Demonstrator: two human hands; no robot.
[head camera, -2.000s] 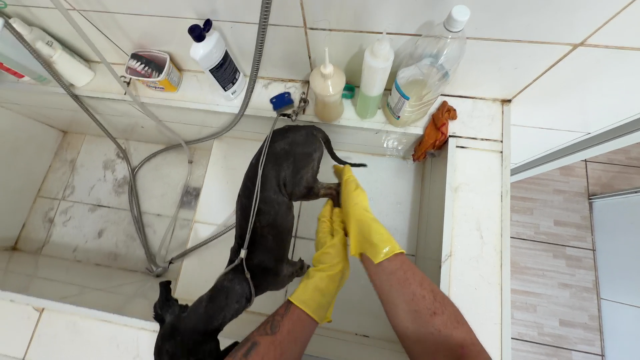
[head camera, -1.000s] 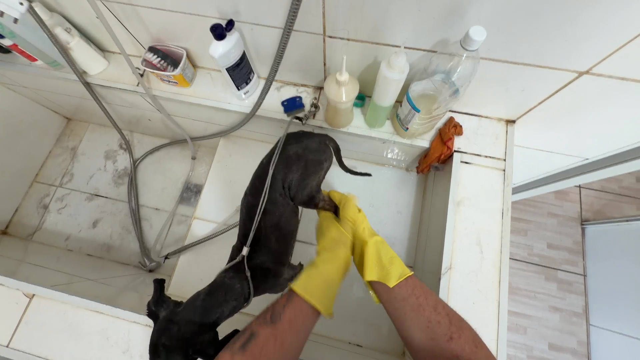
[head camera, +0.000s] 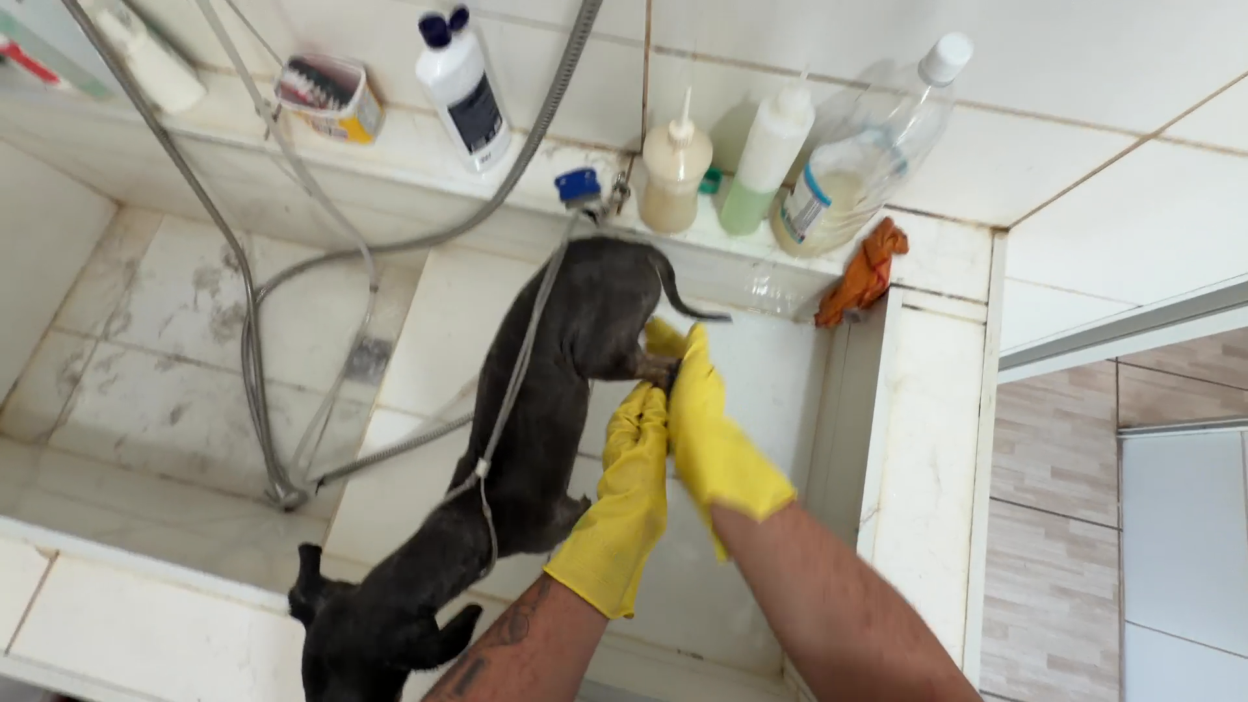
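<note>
A dark, short-haired dog (head camera: 531, 419) stands in a white tiled washing basin, its head at the lower left and its tail toward the back right. A thin grey cord (head camera: 522, 366) loops round its neck and runs along its back to the basin's rear edge. Both my hands wear yellow rubber gloves. My left hand (head camera: 634, 478) is at the dog's hind paw (head camera: 660, 370) from below, its fingers bent; its exact hold is unclear. My right hand (head camera: 710, 429) is closed around the same paw from the right, with some fingers hidden behind the leg.
Along the back ledge stand a white bottle (head camera: 463, 93), a beige squeeze bottle (head camera: 676, 175), a green-filled squeeze bottle (head camera: 767, 156), a large clear bottle (head camera: 838, 185) and a tub of brushes (head camera: 330, 97). An orange cloth (head camera: 863, 273) hangs at the corner. A metal shower hose (head camera: 249, 322) loops at left.
My hands have stayed at the hind leg while their grip shifted; the left has moved below the paw and the right lies along its outer side.
</note>
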